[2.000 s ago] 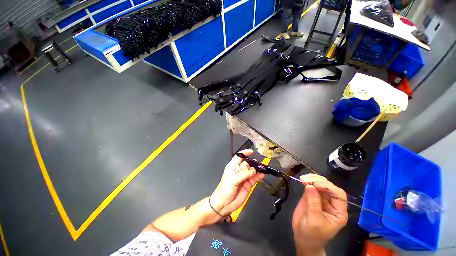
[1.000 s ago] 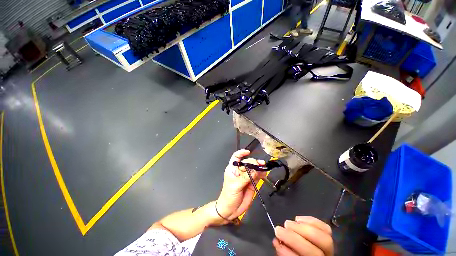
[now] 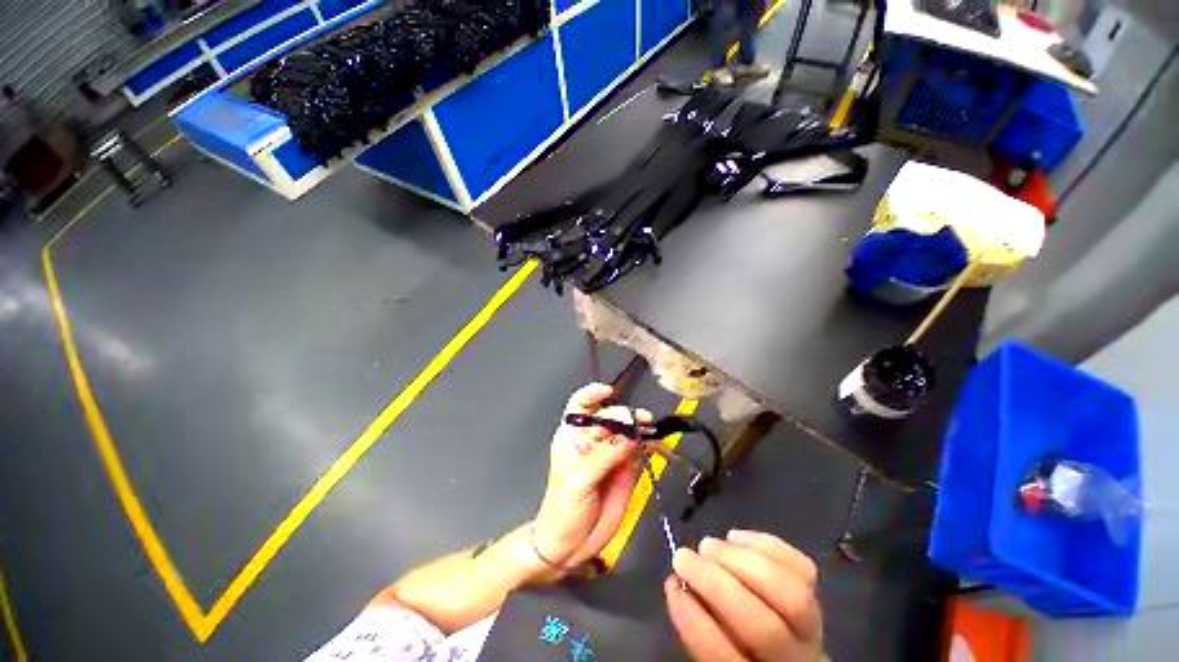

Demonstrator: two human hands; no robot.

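Observation:
My left hand (image 3: pixel 588 479) pinches a narrow black leather strap (image 3: pixel 672 424) near one end, in the air in front of the table's stained edge. The strap's free part curls down to the right of the fingers. My right hand (image 3: pixel 750 597) holds a thin rod (image 3: pixel 665 517) between thumb and fingertips. The rod slants up to the strap beside my left fingers; its tip seems to touch the strap there, but the exact contact is too small to tell. A paint jar (image 3: pixel 864 388), black inside, stands at the table's right corner.
A black strap pile (image 3: pixel 698 168) lies on the dark table (image 3: pixel 763 298). A blue cloth (image 3: pixel 905 263) sits beside a pale yellow tub (image 3: pixel 970 213) with a stick. A blue plastic bin (image 3: pixel 979 524) stands right. Blue-sided benches (image 3: pixel 504 123) and a person's legs (image 3: pixel 737 36) are beyond.
My right hand has moved down and left from beside the strap, so the rod now slants steeply instead of lying along it. The whole view has also shifted slightly.

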